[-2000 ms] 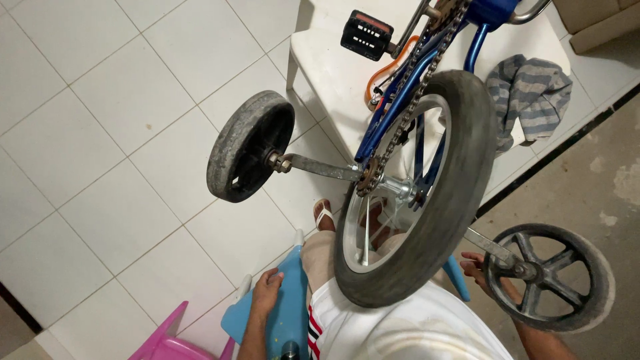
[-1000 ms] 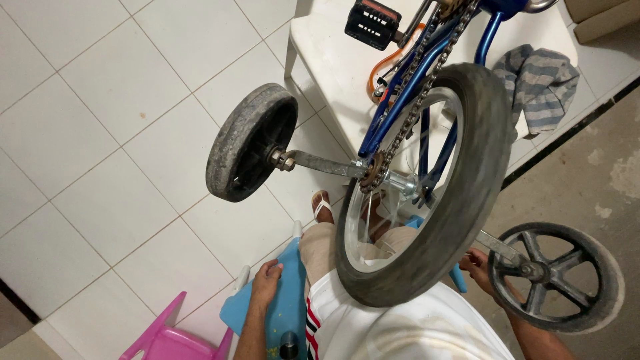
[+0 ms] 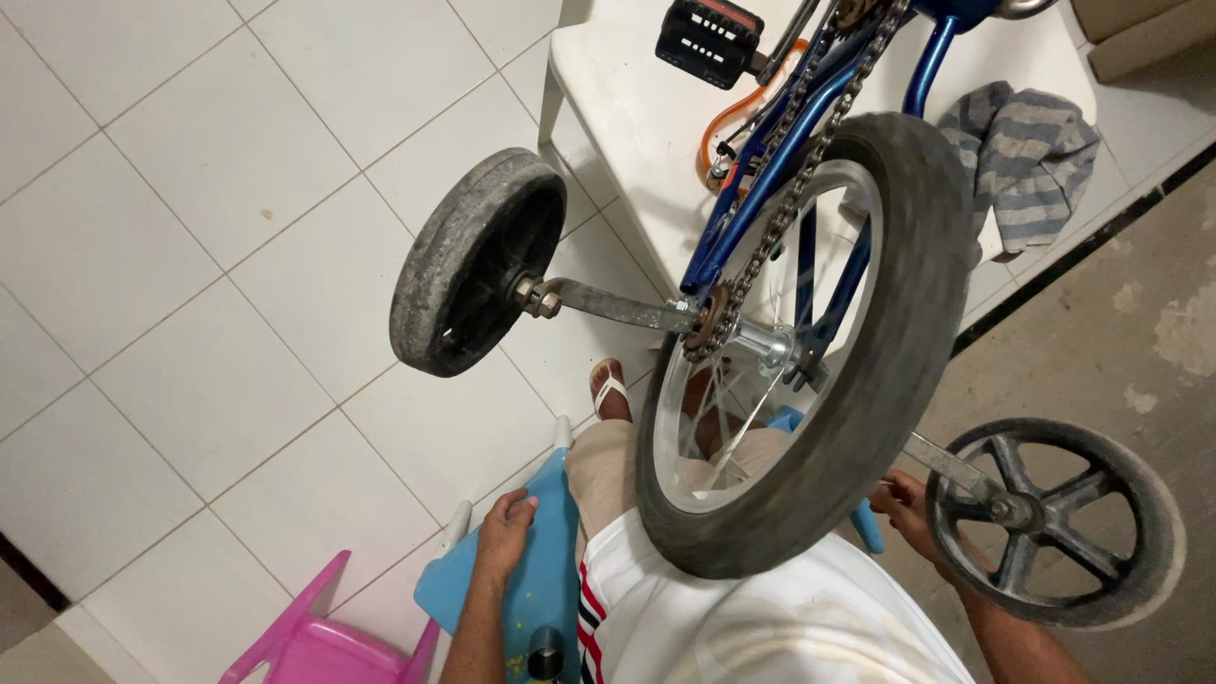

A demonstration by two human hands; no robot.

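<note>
A blue child's bicycle frame (image 3: 774, 180) lies over a white plastic table, its rear wheel (image 3: 902, 351) standing above my lap, tread blurred. The chain (image 3: 825, 157) runs to the rear sprocket. A worn training wheel (image 3: 480, 266) sticks out at the left on a metal arm; another training wheel (image 3: 1054, 522) is at the lower right. My left hand (image 3: 505, 532) rests with bent fingers at the blue plastic seat, holding nothing that shows. My right hand (image 3: 902, 503) is beside the right training wheel, partly hidden behind it; whether it holds anything cannot be told.
The white table (image 3: 627, 114) bears an orange-handled tool (image 3: 714, 142) and a striped grey cloth (image 3: 1035, 171) near its right edge. A pink plastic chair (image 3: 332, 651) stands at the lower left. A dark cylindrical object (image 3: 545, 654) lies on the blue seat. Tiled floor (image 3: 256, 285) spreads at the left.
</note>
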